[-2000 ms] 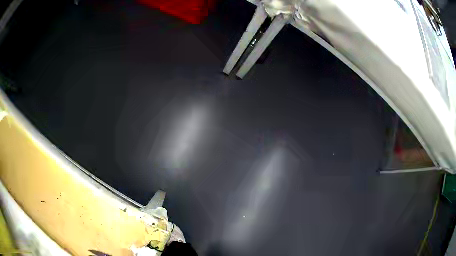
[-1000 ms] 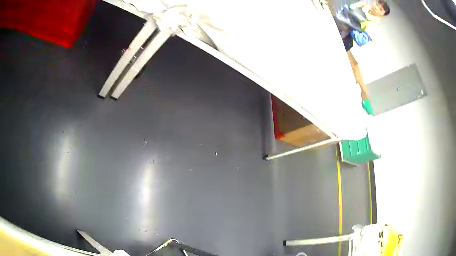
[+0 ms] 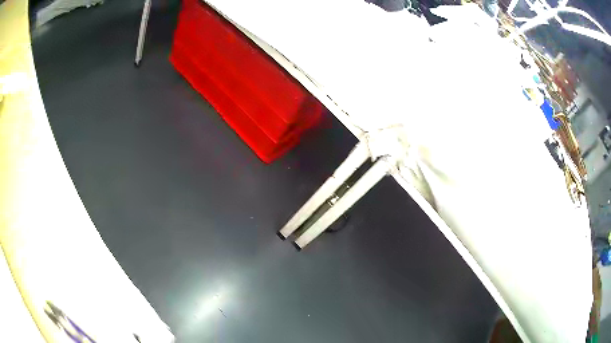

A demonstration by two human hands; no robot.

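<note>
Neither of my hands is in view. Nearest me, along the left edge, is a table (image 3: 74,221) with a pale covering, partly washed out by glare. Yellow material (image 3: 15,47) shows at its upper left. A slim, purple-blue pair of snips or pens (image 3: 70,326) lies near its lower end; the exact kind is too blurred to tell.
Dark shiny floor (image 3: 181,228) lies between the tables. A white-covered table (image 3: 462,127) runs from upper middle to lower right, with two pale legs (image 3: 338,201). A red bin or box (image 3: 244,87) stands under it. Tangled cords and small items line its far edge.
The view has swung, so the red bin and the paired table legs now sit further right and lower. The green crates, grey panel and seated person have left the view. The near table shows more.
</note>
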